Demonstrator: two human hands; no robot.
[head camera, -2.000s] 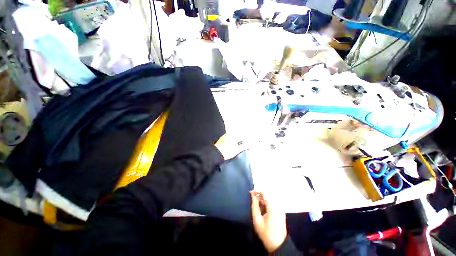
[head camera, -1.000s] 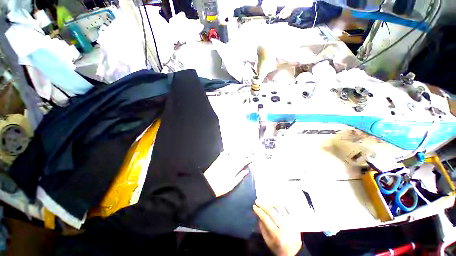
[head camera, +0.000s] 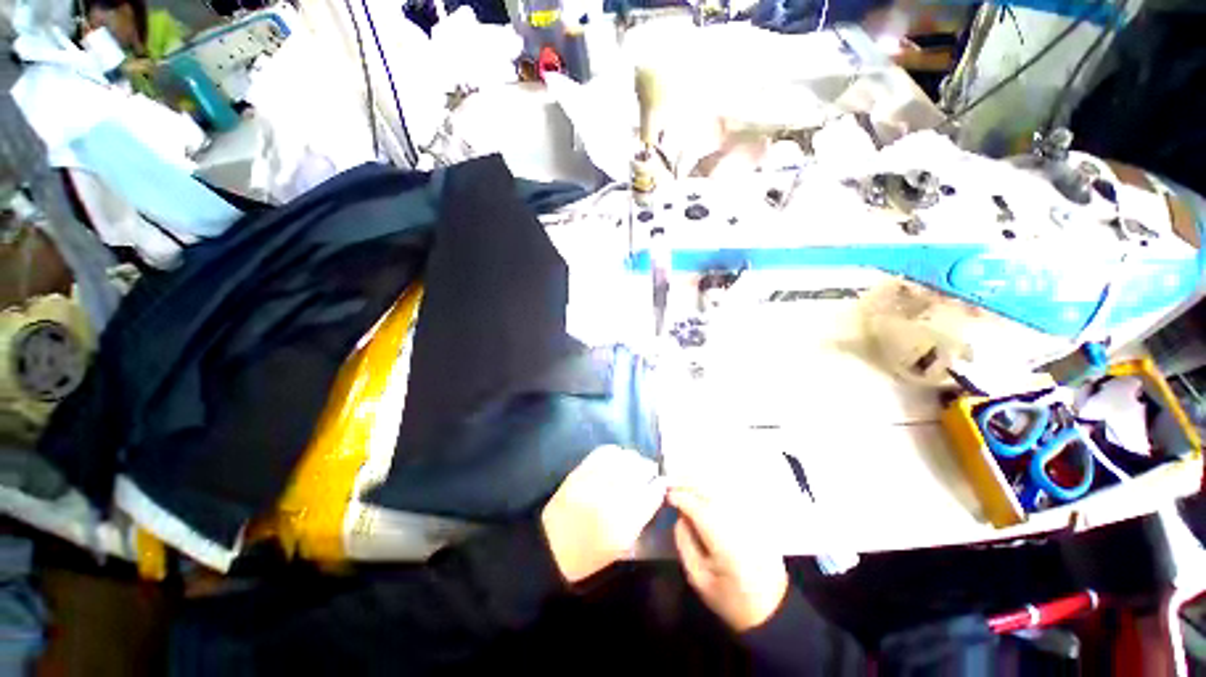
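A dark navy cut piece (head camera: 529, 437) lies flat on the white machine table, its right edge running up to the presser foot and needle (head camera: 685, 331). My left hand (head camera: 603, 513) holds the cut piece near its lower right corner, at the table's front edge. My right hand (head camera: 725, 558) is beside it, thumb and forefinger pinched at the same edge of the cloth. The fingertips of both hands nearly touch. The lockstitch machine (head camera: 846, 251), white with a blue stripe, stands beyond and right of my hands.
A heap of dark garment pieces (head camera: 251, 318) lies at left over yellow tape (head camera: 344, 450). A yellow tray (head camera: 981, 463) with blue-handled scissors (head camera: 1058, 463) sits at the right table edge. A small dark thin object (head camera: 799, 476) lies right of my hands. White cloth is piled behind.
My left hand has moved from on top of the cloth near the needle down toward me, beside my right hand. More of the cut piece now shows. The view has shifted slightly.
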